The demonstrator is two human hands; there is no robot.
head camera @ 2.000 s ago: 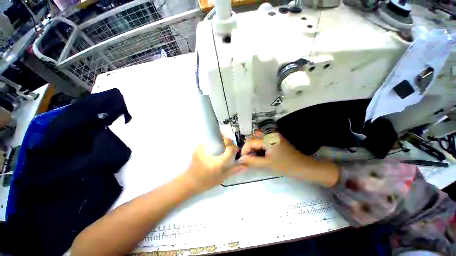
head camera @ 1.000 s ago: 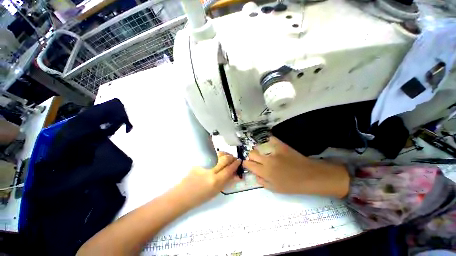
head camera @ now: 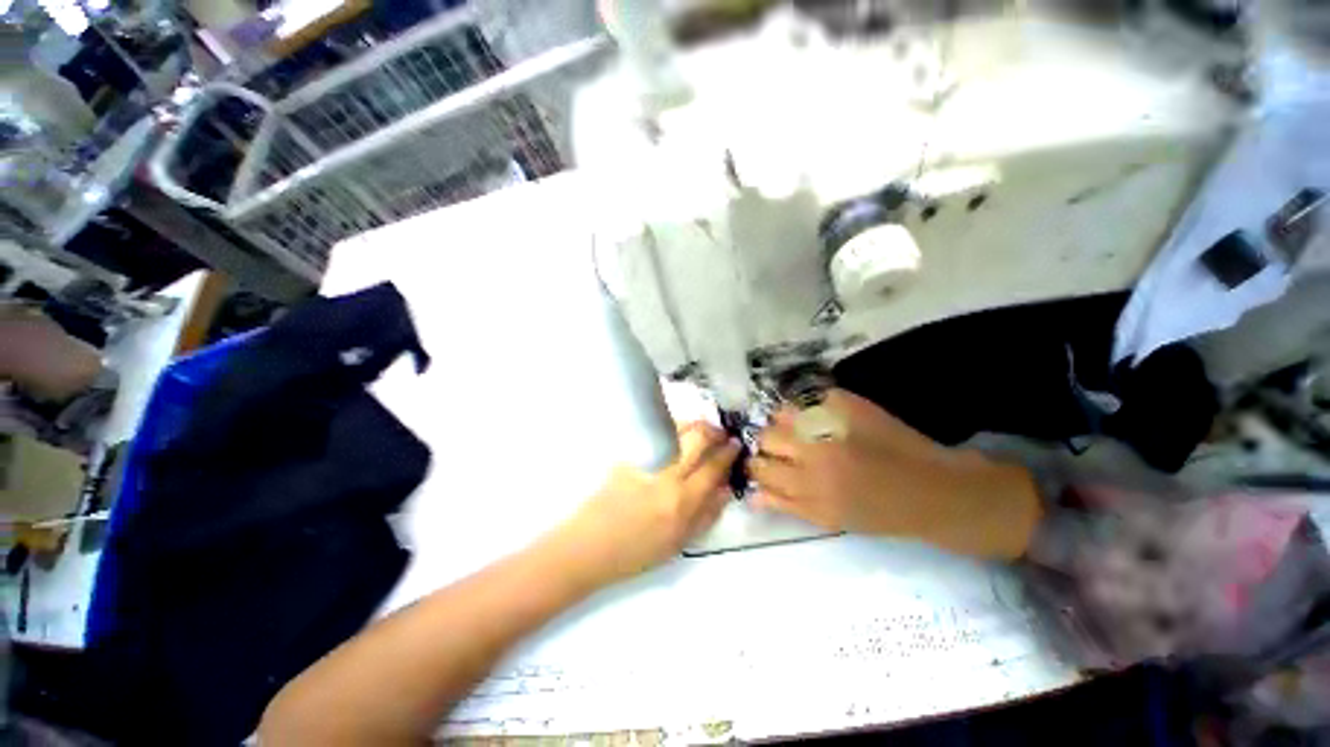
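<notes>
A small dark fabric piece (head camera: 738, 470) lies under the presser foot area of the off-white sewing machine (head camera: 1021, 190). My left hand (head camera: 659, 504) holds its left side with the fingertips. My right hand (head camera: 861, 474) presses and pinches its right side, close to the needle. A small tan tab (head camera: 824, 423) shows beside my right fingers. More dark fabric (head camera: 992, 365) lies under the machine arm, behind my right hand. The needle tip is blurred and partly hidden by my fingers.
A heap of dark pieces (head camera: 263, 511) lies at the left over a blue bin (head camera: 139, 453). A wire-mesh rack (head camera: 394, 132) stands behind the table. A white cloth with a dark square (head camera: 1240, 190) hangs at the machine's right. Dark tools lie at far right.
The camera view has shifted. Since the earliest frame, both hands have closed in on the small dark piece and more of it shows between the fingertips.
</notes>
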